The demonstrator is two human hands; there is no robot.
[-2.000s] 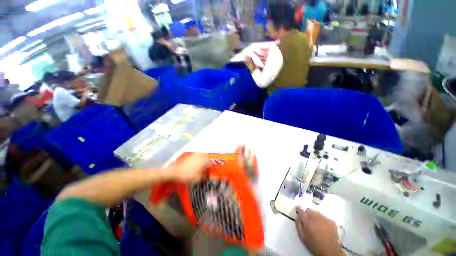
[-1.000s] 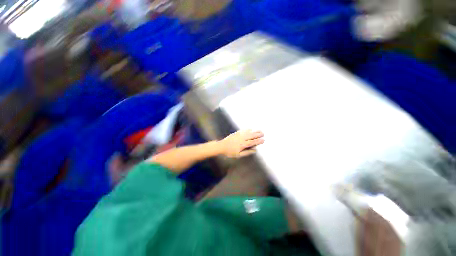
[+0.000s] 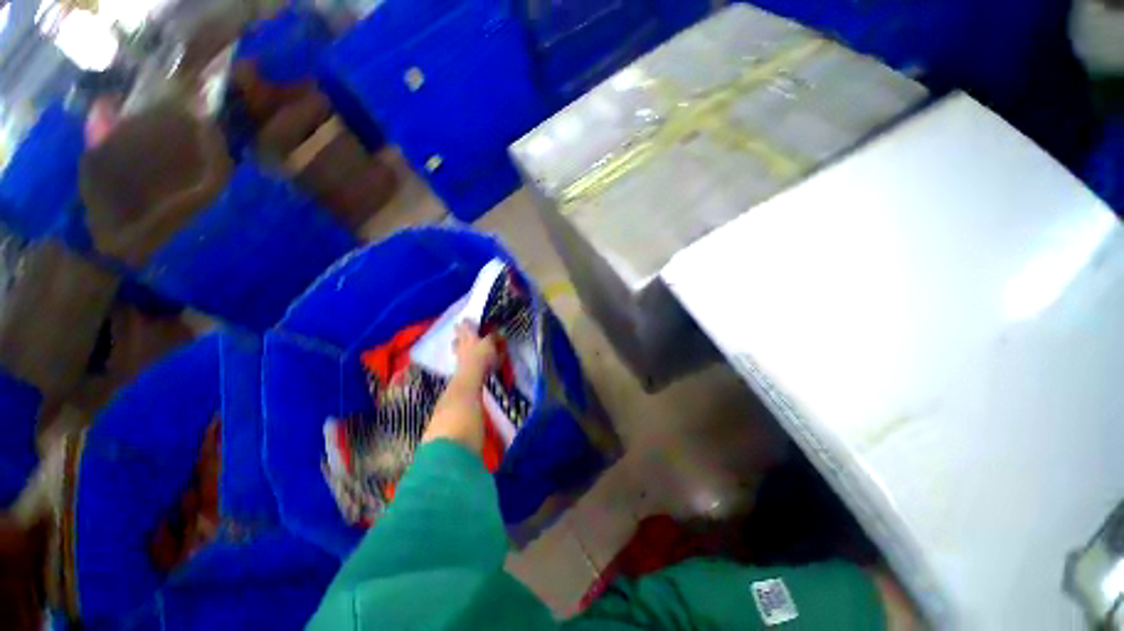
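Note:
My left hand [image 3: 475, 356] reaches down into a round blue bin [image 3: 302, 323] on the floor. Its fingers are on a cloth piece with a white side [image 3: 444, 340] and a dark patterned part. The image is too blurred to tell whether the fingers grip it. Around the hand lie orange cloth [image 3: 392, 355] and dark-and-cream patterned cloth [image 3: 397, 413]. Of my right arm, the green sleeve and a bit of bare skin show at the bottom edge. My right hand is out of the picture.
The white machine table [image 3: 912, 284] is at right, with a small metal part at its lower right. A grey, tape-wrapped box [image 3: 703, 136] adjoins its left end. Another blue bin [image 3: 160, 431] holding brownish-red material stands left. More blue bins are behind. Tiled floor shows between.
The view has swung left and down. My left hand has moved from the orange piece over the table, past the table edge, into the bin. The orange piece and the sewing machine head have left view.

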